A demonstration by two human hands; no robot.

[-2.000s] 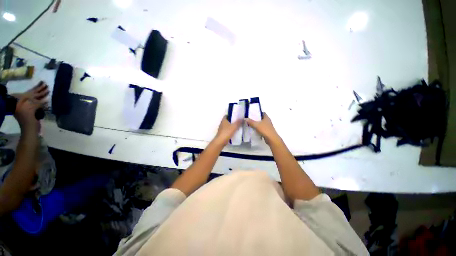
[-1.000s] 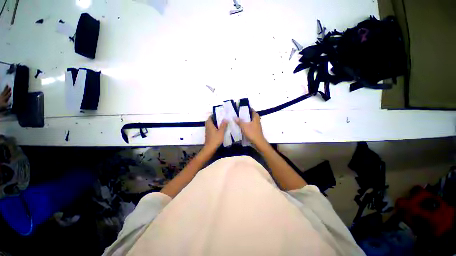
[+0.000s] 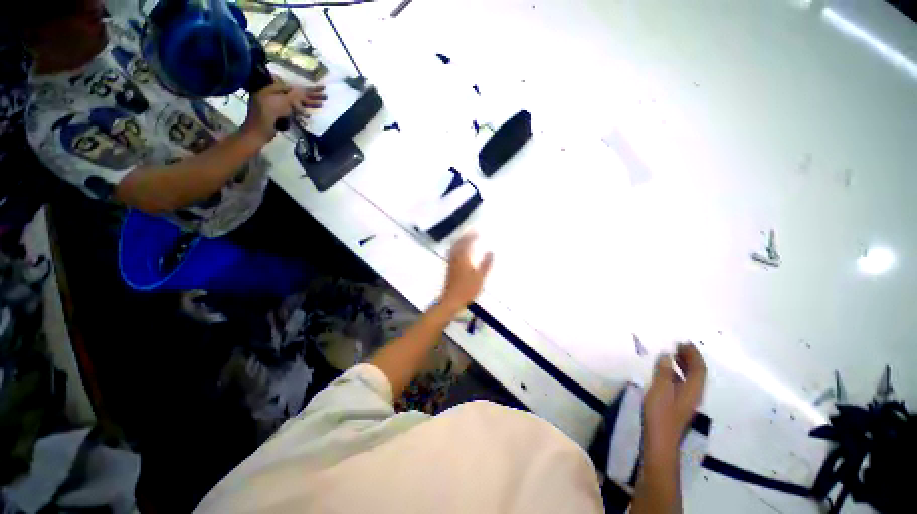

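My left hand [image 3: 468, 272] is open and empty, just short of a small dark stack [image 3: 457, 211] with white on top. My right hand [image 3: 676, 387] is above the table with fingers curled and a gap at the thumb; nothing shows in it. Its forearm partly hides the dark bundles with white tops [image 3: 624, 437] at the table edge. A black tie strip [image 3: 548, 359] runs along the edge and passes the bundles. Another dark stack [image 3: 506, 143] lies farther back.
A co-worker [image 3: 191, 176] has a hand on a stack [image 3: 347, 115] beside the blue-motored cutting machine [image 3: 201, 45]. A black strip pile [image 3: 875, 452] lies at lower right. Small metal clips [image 3: 767, 249] and scraps lie on the table. A blue tub [image 3: 151, 251] stands on the floor.
Both hands have let go of the bundles, which now lie at the table edge. My left hand has reached out toward the small stack. The view has turned left, toward the co-worker.
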